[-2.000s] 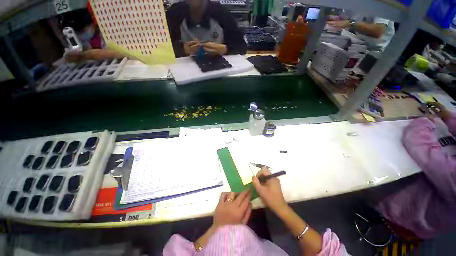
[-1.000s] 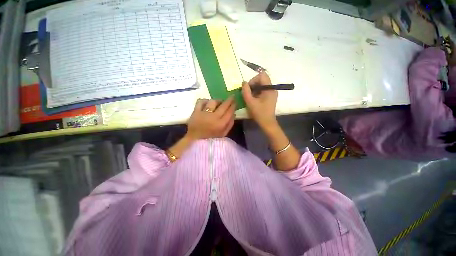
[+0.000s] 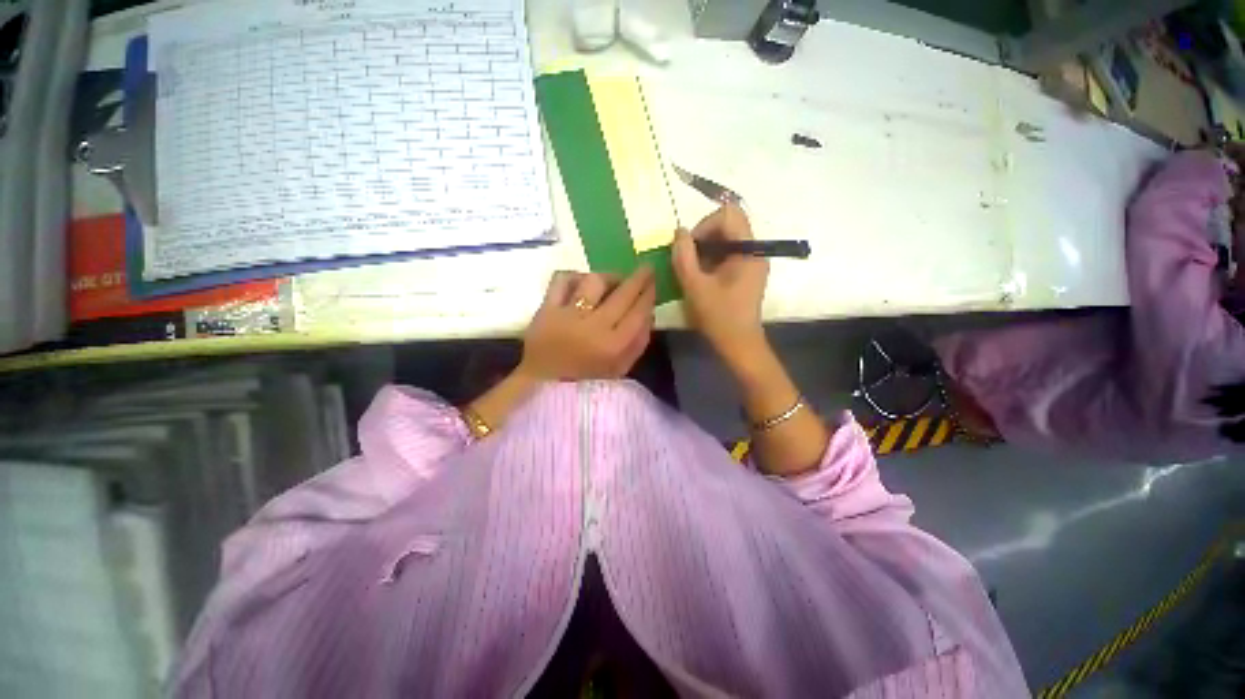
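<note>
A green-and-yellow strip (image 3: 589,171) lies on the bench, its near end under my fingers. My left hand (image 3: 594,322) rests on its near green end at the bench edge, fingertips pressing on it. My right hand (image 3: 722,279) is beside it, holding a black pen (image 3: 765,249) that points out to the right. The fingertips of my right hand are at the strip's right edge; what lies under them is hidden. A small pointed tool (image 3: 706,184) lies on the bench just beyond my right hand.
A record sheet (image 3: 347,144) on a blue clipboard (image 3: 135,260) lies at left over a red-orange printed item (image 3: 96,260). White lumps (image 3: 621,27) and a small dark bottle (image 3: 784,27) stand at the back. A small black piece (image 3: 806,141) lies right. A pink sleeve (image 3: 1181,260) is far right.
The view has tilted down from the wider bench view and then shifted slightly. Both hands stay at the strip's near end, with the pen still in my right hand.
</note>
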